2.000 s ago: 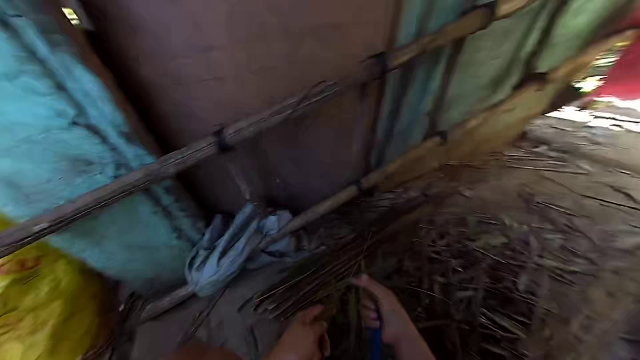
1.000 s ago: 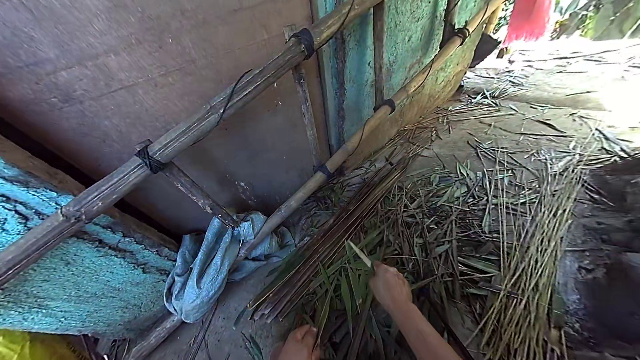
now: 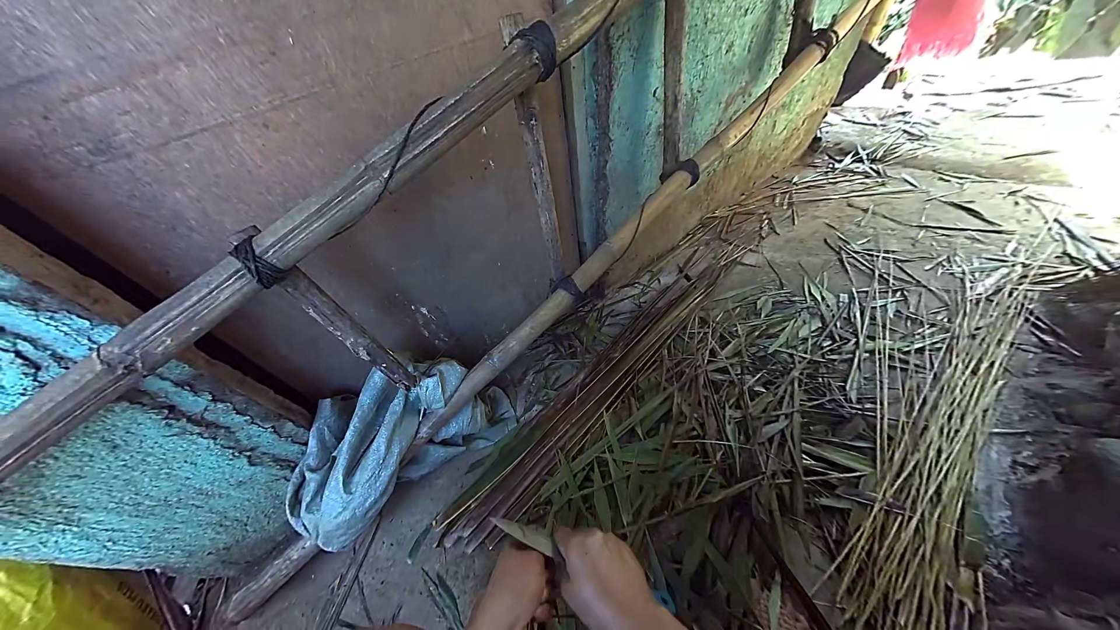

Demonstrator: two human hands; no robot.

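Low in the head view, my left hand [image 3: 516, 584] and my right hand [image 3: 604, 573] are close together. A knife blade [image 3: 527, 535] sticks out to the left from my right hand, just above the left one. My left fingers are curled, and what lies in them is hidden. Just beyond my hands lies a bundle of long brown stalks [image 3: 595, 394], slanting up to the right along the wall. Green leafy cuttings [image 3: 647, 464] spread beside it and around my right hand.
Bamboo poles [image 3: 437, 122] lashed with black ties form a ladder-like frame against the wall. A light blue woven sack [image 3: 350, 472] hangs over its lower pole. Thin stripped stalks [image 3: 936, 437] lie at right, near a dark hollow [image 3: 1059, 516]. A yellow bag [image 3: 70, 595] is at lower left.
My hands have come together; one second ago they were apart, with the blade pointing up from my right hand. The view has turned since two seconds ago.
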